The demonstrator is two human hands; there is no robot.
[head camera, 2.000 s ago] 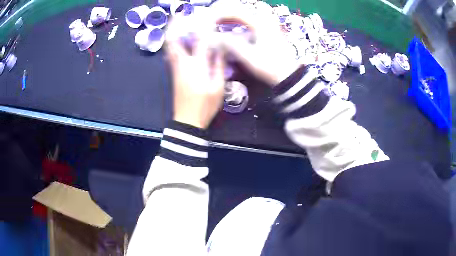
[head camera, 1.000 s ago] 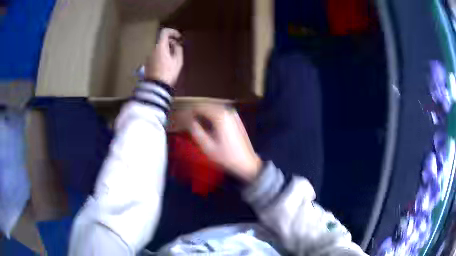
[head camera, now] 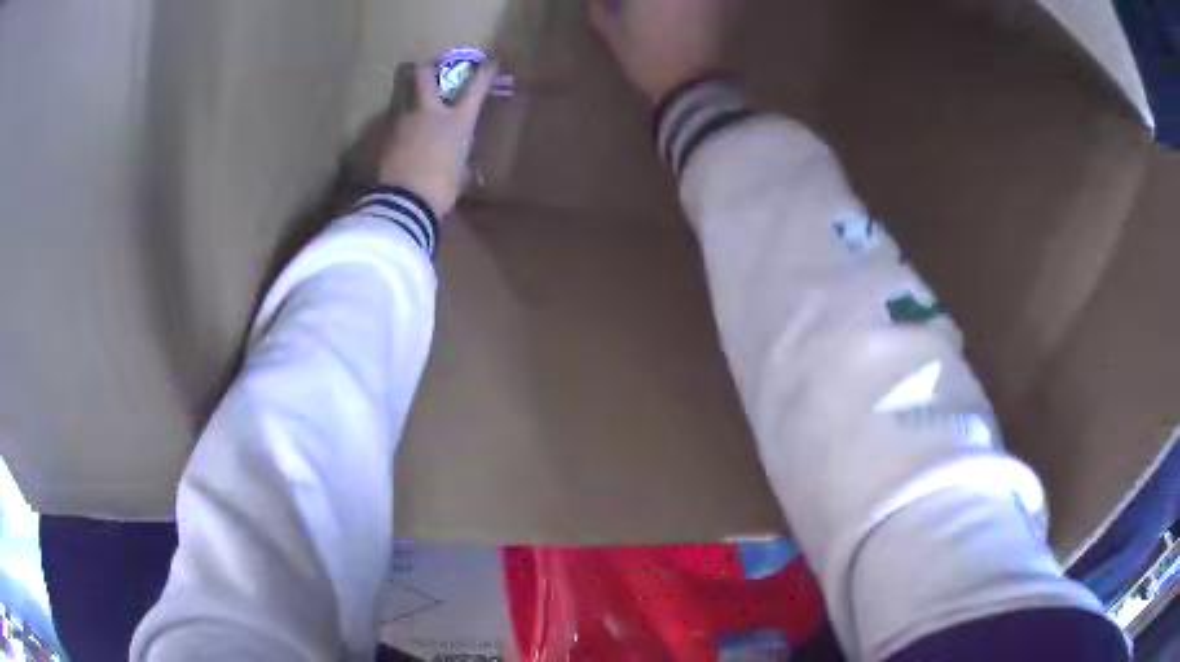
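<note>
A brown cardboard carton [head camera: 569, 388] fills most of the view, and both of my arms reach down into it. My left hand [head camera: 440, 129], at the upper left inside the carton, is closed around a small lilac and white fan unit [head camera: 461, 74]. Thin wires show beside that hand. My right hand [head camera: 666, 45] is at the top edge, partly cut off by the frame. A small bit of lilac shows at its fingers, but I cannot tell what it holds.
A red plastic stool [head camera: 647, 601] is below the carton's near edge. A white printed surface [head camera: 447, 601] lies left of it. The carton's walls curve up on both sides of my arms.
I have turned from the black bench to the carton. My view is now closer over it. My right hand has moved from near the carton's edge to deep inside.
</note>
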